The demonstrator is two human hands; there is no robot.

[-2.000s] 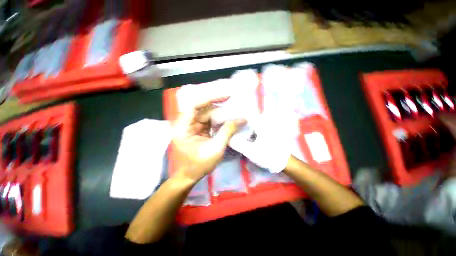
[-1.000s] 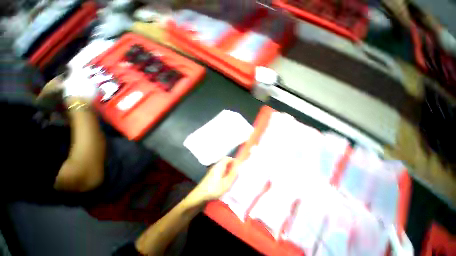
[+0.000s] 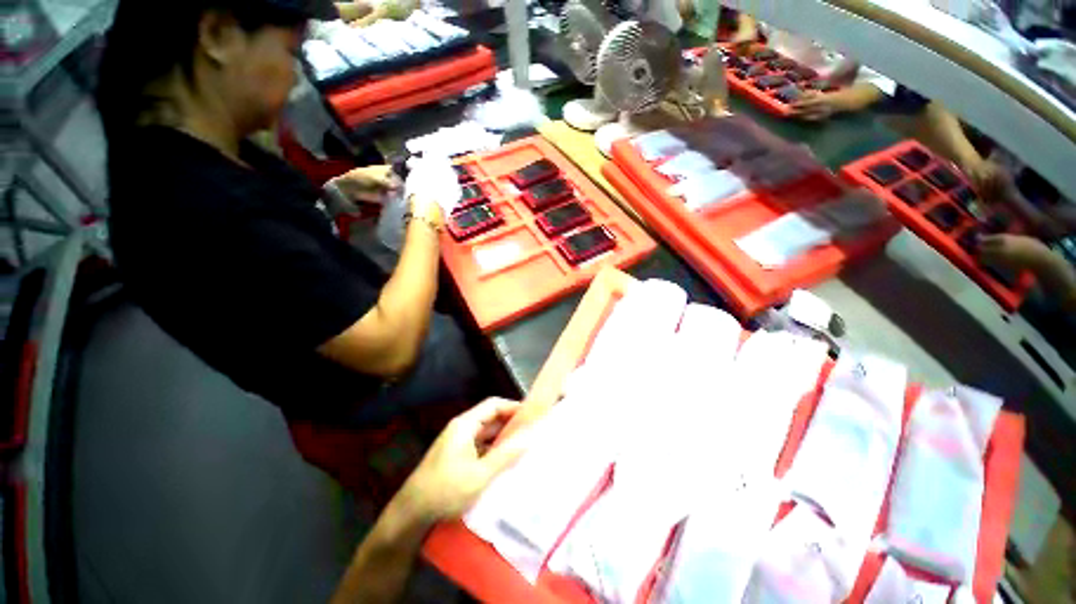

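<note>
A red foam tray (image 3: 1006, 466) fills the lower right of the view. Its pockets hold several frosted whitish phone sleeve bags (image 3: 850, 419), and those on its left half are washed out by glare. My left hand (image 3: 460, 466) is bare and holds the tray's left edge, with the thumb on top and the fingers partly hidden. The tray lies at a slant and covers part of the bench. My right hand is out of the picture.
A co-worker (image 3: 260, 260) sits at the left, hands over a red tray of phones (image 3: 502, 295). Behind my tray are stacked red trays with bags (image 3: 755, 283), a white-capped bottle (image 3: 814, 313) and fans (image 3: 637, 71). Other people's hands hold red trays at the upper right.
The view has swung left and up, showing the co-worker and fans. My left hand now grips the tray's edge, and the tray covers where the white sheets lay. My right hand has left the view.
</note>
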